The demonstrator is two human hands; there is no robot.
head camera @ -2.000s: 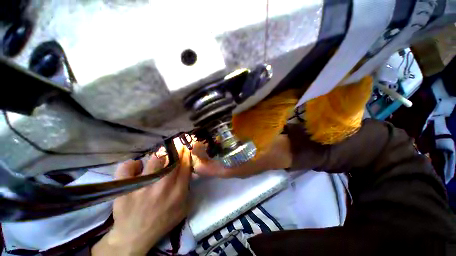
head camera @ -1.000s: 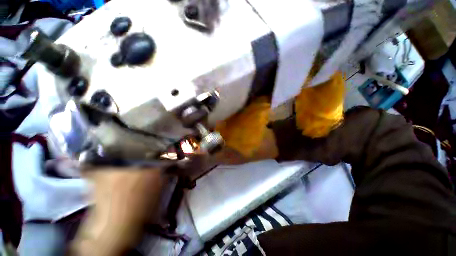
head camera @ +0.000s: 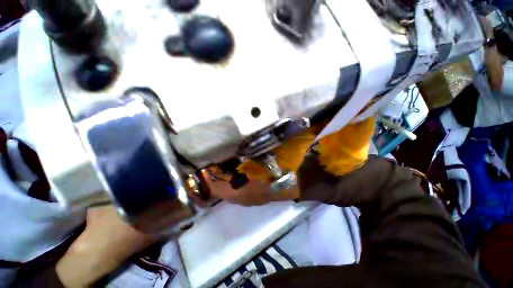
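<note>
The big white sewing machine head (head camera: 225, 84) fills the upper view. Its shiny metal guard (head camera: 132, 160) covers the fingers of my left hand (head camera: 101, 242). My right hand (head camera: 242, 191) lies under the head beside the lit needle area (head camera: 211, 174), partly behind the tension knob (head camera: 284, 181); its fingertips are hidden. Pale garment cloth with dark maroon edges (head camera: 34, 225) lies left of my left hand and also below it. Whether either hand grips cloth cannot be seen.
Orange-yellow tassels (head camera: 346, 149) hang under the arm, above my right sleeve. A white table edge (head camera: 242, 239) crosses below my hands, over a striped apron (head camera: 264, 264). A teal tray (head camera: 388, 138), cardboard box (head camera: 447, 84) and more garments stand right.
The view has shifted, so the head and its guard look larger and nearer. My left hand has moved left and down from the needle area, its fingers now behind the guard. My right hand stays under the head.
</note>
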